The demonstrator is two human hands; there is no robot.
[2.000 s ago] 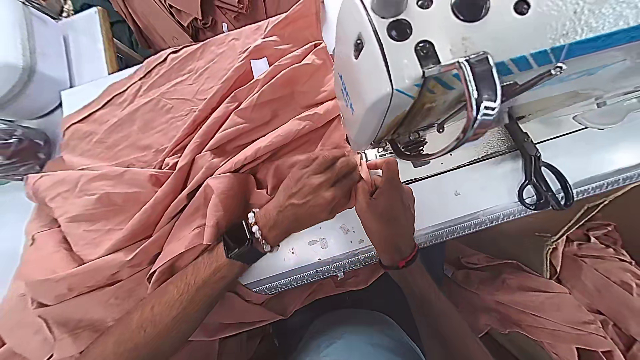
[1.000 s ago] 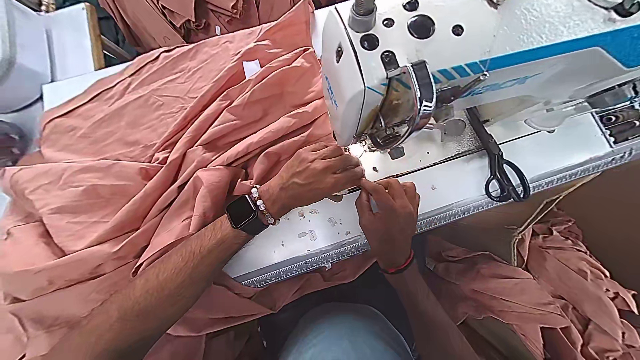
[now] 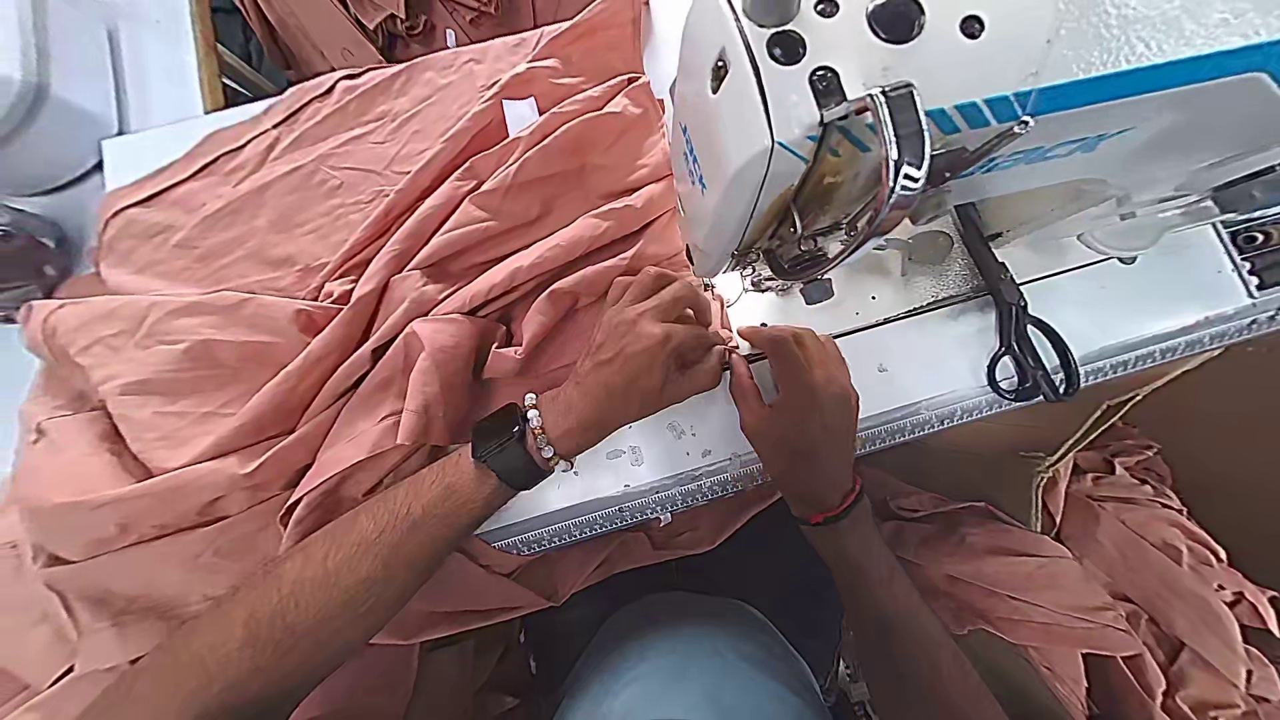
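Note:
Salmon-pink fabric [image 3: 300, 220] lies in folds over the sewing table, left of a white Jack sewing machine [image 3: 735, 130]. My left hand [image 3: 640, 350], with a watch and beaded bracelet at the wrist, presses on the fabric and pinches its edge just in front of the lit needle area. At that same edge, the thumb and index finger of my right hand [image 3: 805, 410] grip the cloth close to my left fingertips. The needle itself is hard to make out. A small white label [image 3: 520, 115] shows on the fabric.
Black-handled scissors [image 3: 1020, 345] lie on the table right of my hands, handles at the front edge. A measuring tape strip [image 3: 640, 515] runs along that edge. More pink fabric [image 3: 1130, 560] is heaped at the lower right, and another pile [image 3: 400, 25] sits behind the table.
The view has shifted somewhat. Both hands stay by the needle area; my right fingers now meet my left fingertips at the fabric edge more closely than a second ago.

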